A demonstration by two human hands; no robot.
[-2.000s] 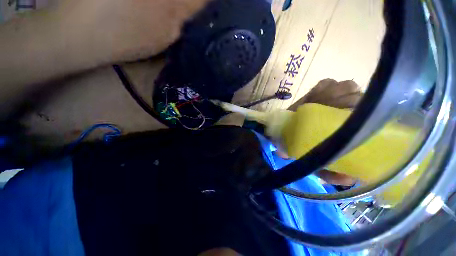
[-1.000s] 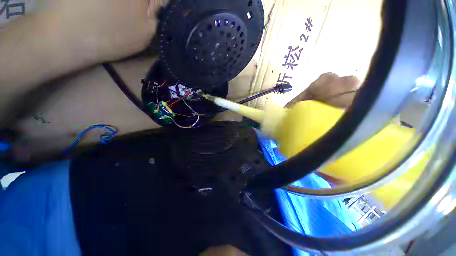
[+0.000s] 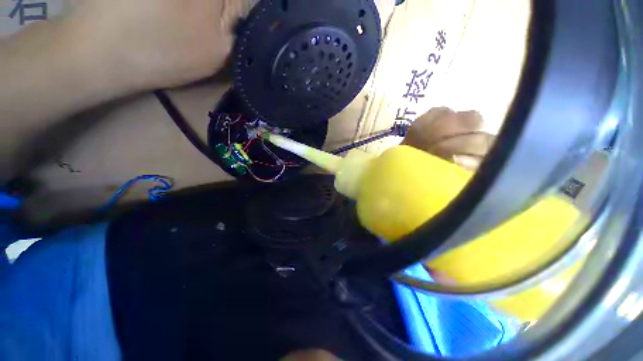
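The black speaker plate (image 3: 314, 63), with its ring of small holes, is lifted off the open ear cup (image 3: 299, 144). My left hand (image 3: 201, 42) comes from the upper left and holds the plate's left edge; its fingertips are mostly hidden. Inside the cup are a green circuit board (image 3: 231, 159) and thin red and white wires (image 3: 278, 163). My right hand (image 3: 448, 134), partly hidden, grips the yellow glue bottle (image 3: 405, 194). The bottle's pale nozzle (image 3: 303, 150) points left, its tip at the wires in the cup.
Curved clear and silver headband hoops (image 3: 599, 233) and a black band (image 3: 493, 169) arch across the right, in front of the bottle. The boom microphone (image 3: 366, 139) lies over the cardboard sheet (image 3: 486, 63) with handwriting. A black cable (image 3: 180, 120) and a blue cord (image 3: 137, 185) are at left.
The glue bottle has moved left and its nozzle tip reaches further into the cup. The speaker plate was raised and turned to show its holes, then shifted slightly right.
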